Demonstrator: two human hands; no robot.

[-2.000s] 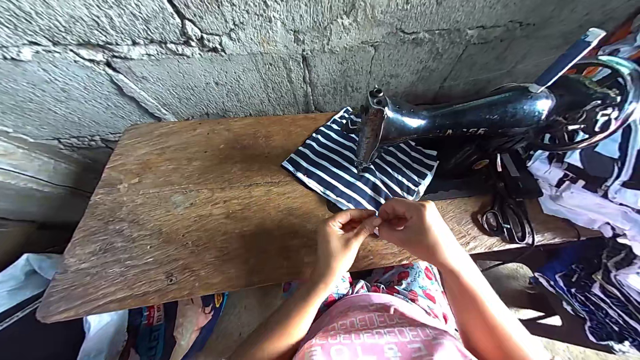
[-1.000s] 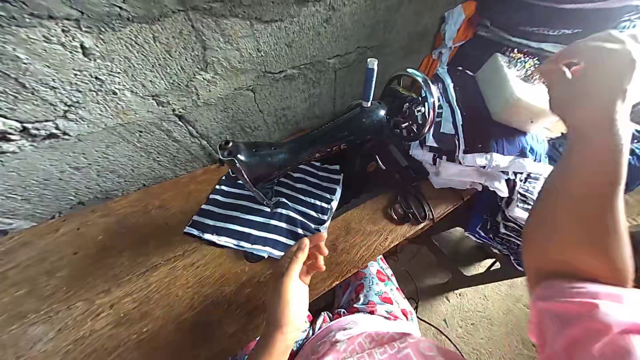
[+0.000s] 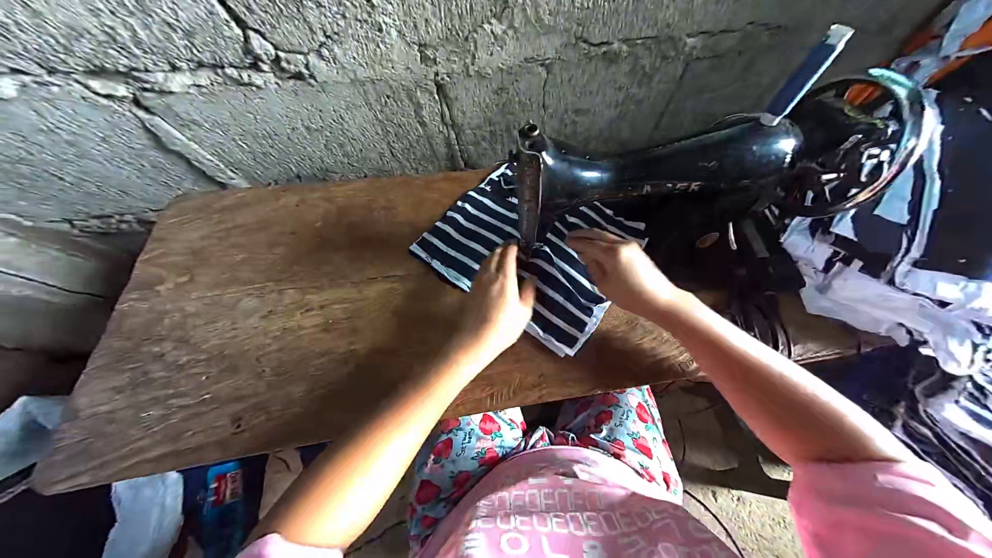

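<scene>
A navy and white striped fabric piece (image 3: 564, 298) lies under the needle end of a black sewing machine (image 3: 659, 167). My left hand (image 3: 500, 298) rests on the cloth just in front of the presser foot, fingers near the needle area. At the cloth's right part, below the machine arm, is my right hand (image 3: 620, 267), its fingers bent onto the fabric; whether they pinch it is unclear. A blue thread spool (image 3: 807, 74) stands on top of the machine, beside the handwheel (image 3: 903, 147).
The wooden table (image 3: 271, 325) meets a rough block wall (image 3: 349, 116) behind. Dark scissors (image 3: 759, 322) lie right of my right hand. White and dark fabric scraps (image 3: 852, 298) are heaped at the right; more cloth (image 3: 147, 511) is below the table at the left.
My right hand, raised at the far right one second ago, is back at the striped cloth. My left hand has moved up to the needle area. The cloth is turned, one corner now pointing toward me.
</scene>
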